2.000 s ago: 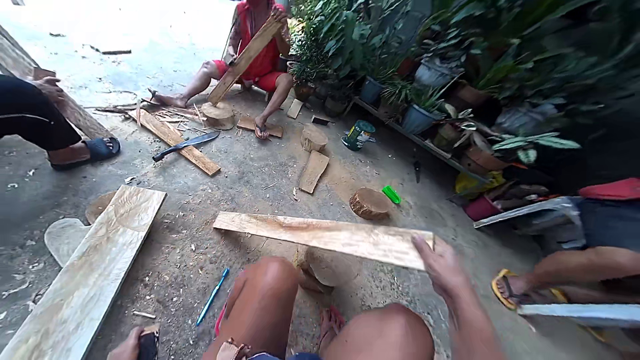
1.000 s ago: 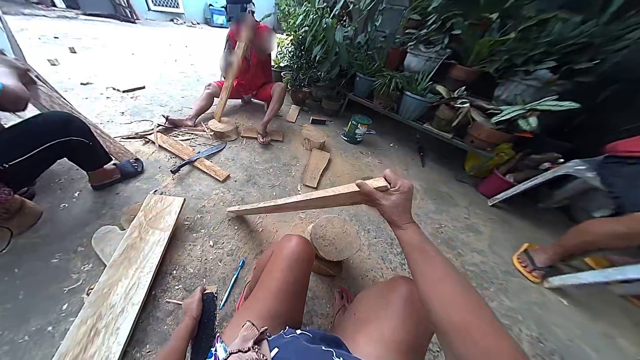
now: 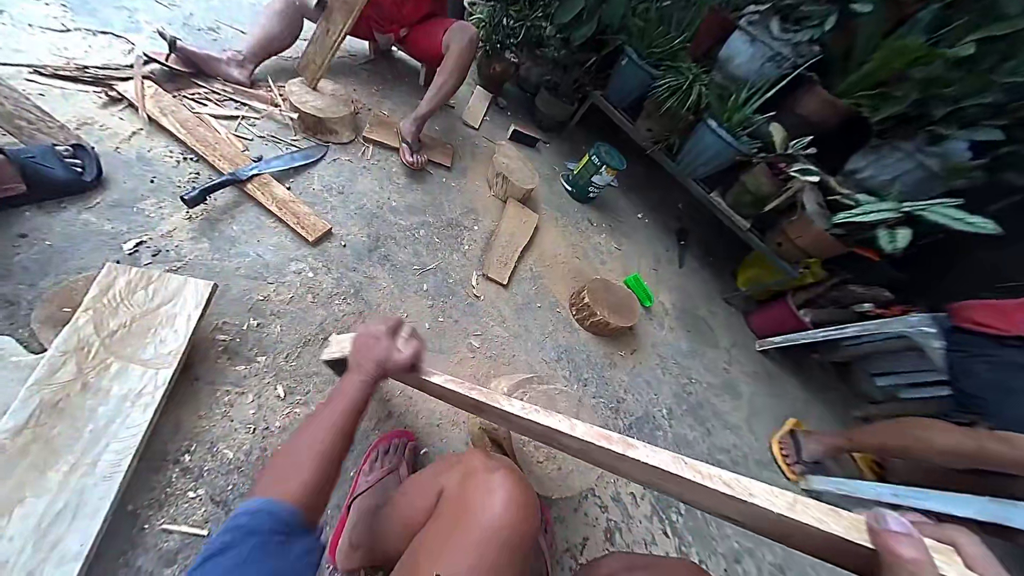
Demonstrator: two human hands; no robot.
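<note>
A long, narrow wooden board [image 3: 640,456] slants across my knees with its narrow edge facing up. Near its far left end my left hand [image 3: 388,350] is closed around it. At the lower right my right hand [image 3: 920,544] grips the other end, partly cut off by the frame. Beneath the board's middle stands a round log block [image 3: 552,432], partly hidden by the board. A wide pale plank [image 3: 104,400] lies at the left, its far end by another round wood piece [image 3: 64,308].
A machete [image 3: 256,170] rests across a plank [image 3: 232,168] at the upper left. Near a seated person in red are wood blocks and offcuts. Ahead are a log slice [image 3: 604,306], a green brush [image 3: 638,290] and a can [image 3: 594,172]. Potted plants line the right; another person's sandalled foot [image 3: 800,448] is there.
My left hand, low at the left and by a dark object earlier, now holds the board's left end. My right hand has moved to the lower right, still on the board. The view has tilted down.
</note>
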